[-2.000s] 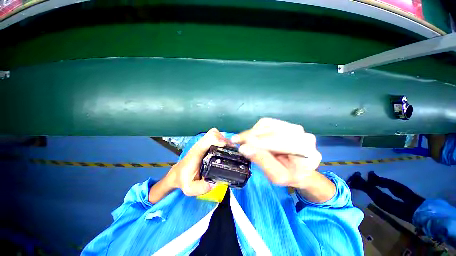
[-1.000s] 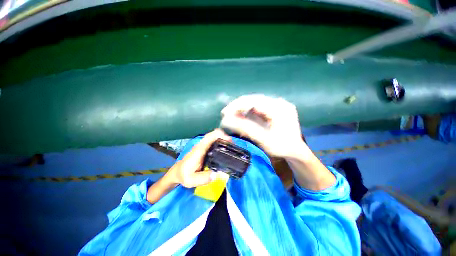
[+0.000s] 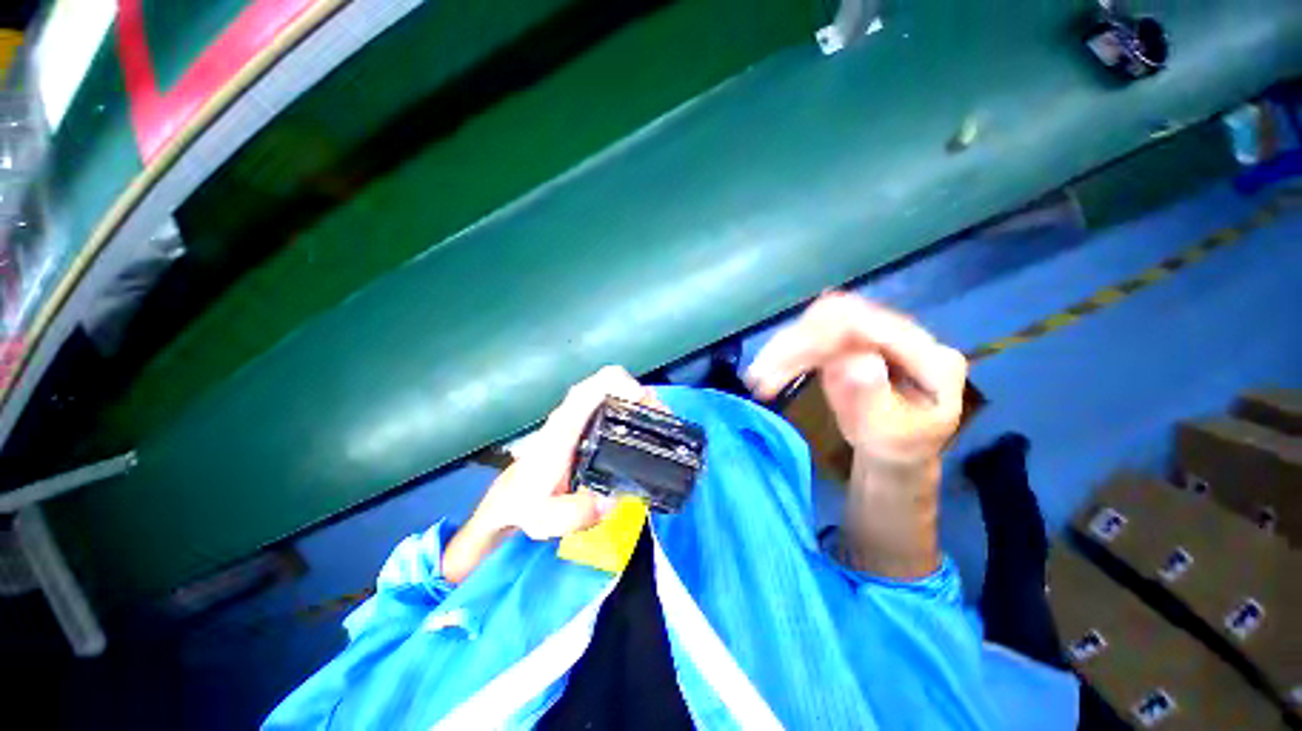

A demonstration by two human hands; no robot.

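Observation:
A small glossy black device point(image 3: 643, 457) with ribs or slots is at my chest, held in my left hand point(image 3: 543, 469). A yellow piece point(image 3: 606, 537) shows just below it, by my left fingers. My right hand point(image 3: 874, 374) is raised to the right of the device, apart from it, with its fingers curled. A thin dark tool or pen point(image 3: 795, 386) shows at its fingertips, partly hidden and blurred.
A long green surface point(image 3: 628, 271) runs diagonally ahead, with a black ringed part point(image 3: 1128, 46) and a small pale bit point(image 3: 965, 133) on it. A raised bench with red tape point(image 3: 169, 112) is upper left. Several cartons point(image 3: 1192, 550) and a person's dark leg point(image 3: 1014, 550) are at right.
The view has turned, so the green surface now slants and cartons show at right. My right hand has moved away from the black device to the right. My left hand still holds the device.

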